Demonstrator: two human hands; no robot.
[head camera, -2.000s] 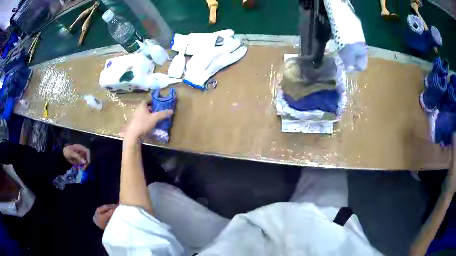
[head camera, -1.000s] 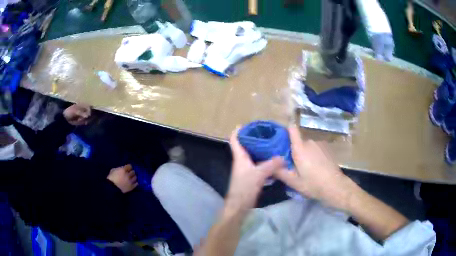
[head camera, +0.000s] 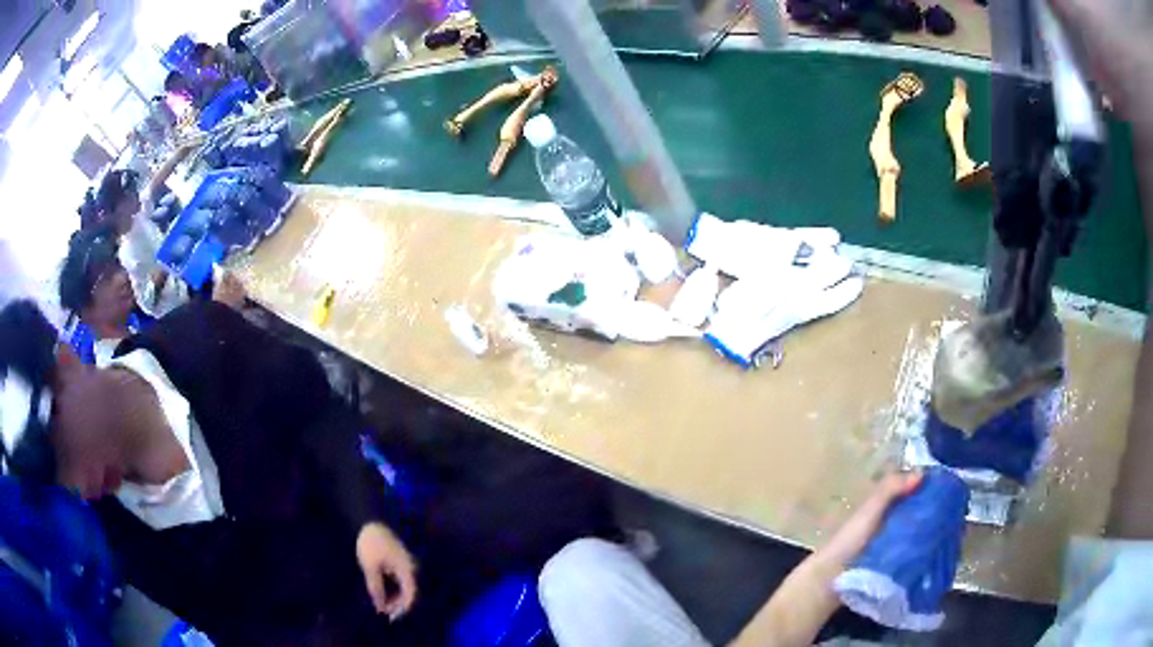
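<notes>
My left hand (head camera: 855, 521) grips a small blue boot (head camera: 913, 544) by its side at the bench's front edge, pale fluffy rim downward. My right forearm (head camera: 1134, 442) rises along the right edge; blurred skin at the top right corner is probably my right hand (head camera: 1115, 57), beside the dark press arm (head camera: 1027, 215), its fingers not clear. The grey-tan press block (head camera: 993, 369) rests over a blue piece (head camera: 980, 442) on the white base pad (head camera: 989, 503). The block hides part of the blue piece.
White gloves (head camera: 784, 288), a white crumpled cloth (head camera: 569, 291), a water bottle (head camera: 572, 177) and a small white bottle (head camera: 465, 329) are on the bench. Tan leg-shaped forms (head camera: 888, 152) lie on the green belt (head camera: 759, 139). A neighbouring person (head camera: 253, 442) sits at left; blue boots (head camera: 221, 221) are piled beyond.
The view has swung left. My left hand took the boot from the bench, then both hands held it; now only my left does. My right arm has moved up along the right edge.
</notes>
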